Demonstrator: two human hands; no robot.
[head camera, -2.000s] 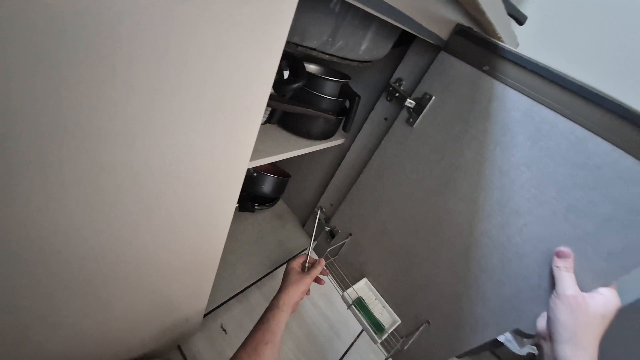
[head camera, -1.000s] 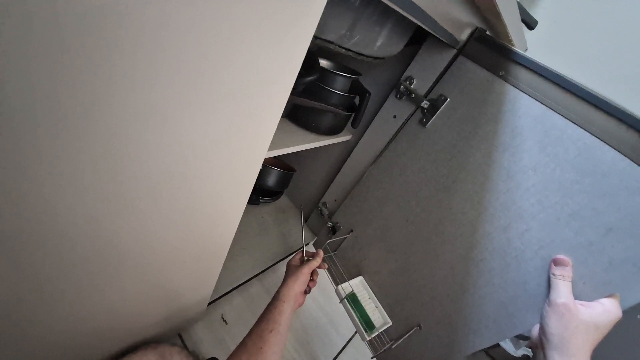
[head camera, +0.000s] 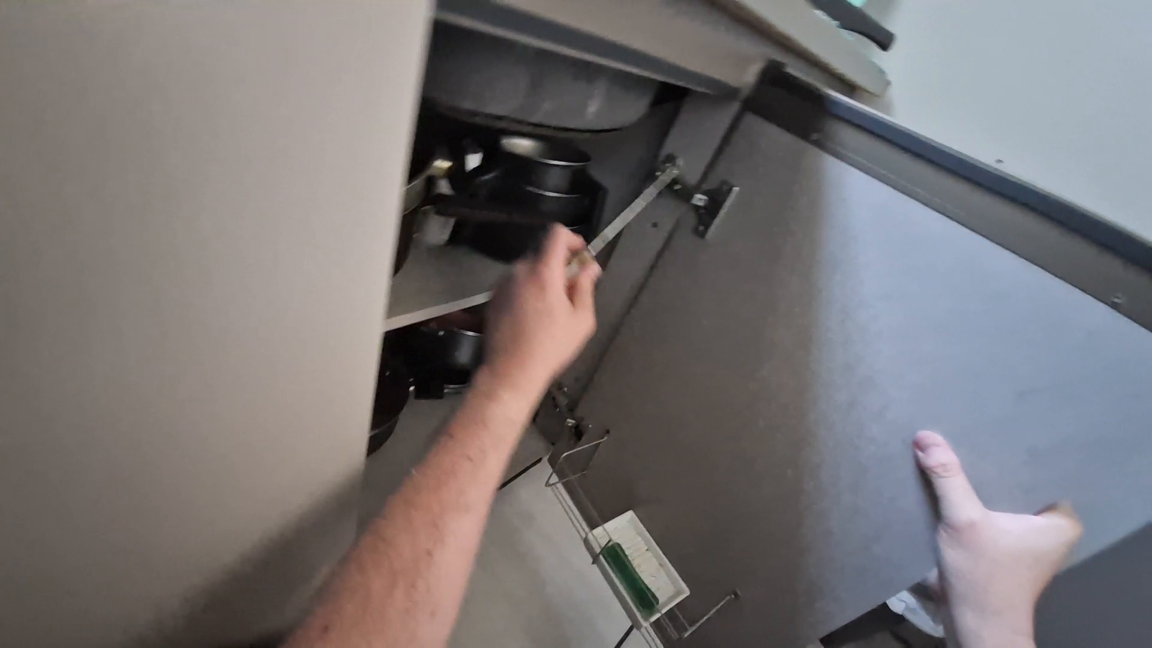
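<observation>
My left hand (head camera: 544, 301), slightly blurred, grips a slim metal tool (head camera: 633, 211) whose exact kind I cannot tell. The tool's far end meets or overlaps the upper cabinet hinge (head camera: 670, 173); contact is not certain. On the right, my right hand (head camera: 999, 549) grips the edge of the grey cabinet door (head camera: 720, 396), thumb on its inner face and fingers mostly hidden behind. The hinge's door-side plate (head camera: 715, 209) is attached to the door. A lower hinge (head camera: 569, 421) shows beneath my left forearm's reach, near the wire rack.
Dark pots (head camera: 549, 164) stand on the cabinet shelf (head camera: 441, 310), with another pot (head camera: 454, 355) below. A wire rack (head camera: 576, 459) on the door bears a white tray (head camera: 668, 576) with a green item (head camera: 630, 576). A large pale panel (head camera: 198, 270) borders the left side.
My left hand has moved up from beside the lower hinge, with the metal tool in it, toward the upper hinge. My right hand keeps its hold on the door.
</observation>
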